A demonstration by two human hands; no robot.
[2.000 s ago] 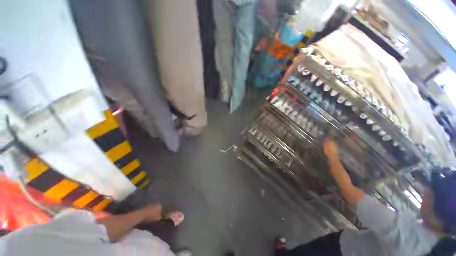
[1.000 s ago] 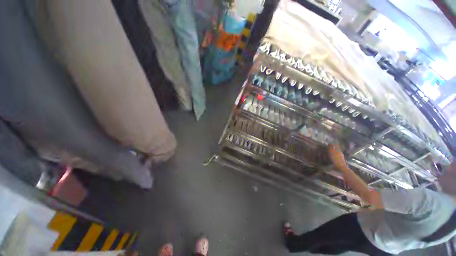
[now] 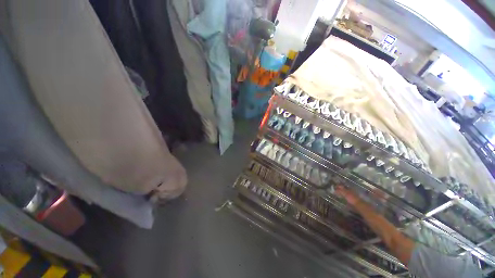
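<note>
A long multi-tier metal rack trolley (image 3: 320, 187) stands at centre right, tilted in the fisheye view. A loose cream cover cloth (image 3: 358, 81) lies over its top. A row of white cloth folds (image 3: 339, 115) hangs under the cover's edge. Blue-green cloth folds (image 3: 304, 137) and more pale folds show on the lower tiers. Another person's bare forearm (image 3: 380, 225) with a pale sleeve reaches to the rack's side; whether that hand grips a bar is too blurred to tell. Neither my left hand nor my right hand is in view.
Long beige cloth (image 3: 92, 103) and grey and light-blue pieces hang on the left. A pink-red bin (image 3: 64, 216) stands below them. A black-and-yellow striped base (image 3: 38, 266) is at lower left. Grey floor (image 3: 190, 228) runs between the cloth and rack. Blue and orange items (image 3: 260, 79) are behind.
The view has shifted: the striped base has dropped toward the lower-left corner and the hanging cloth looks larger. The arm at lower left has left view. The other person's arm still reaches to the rack.
</note>
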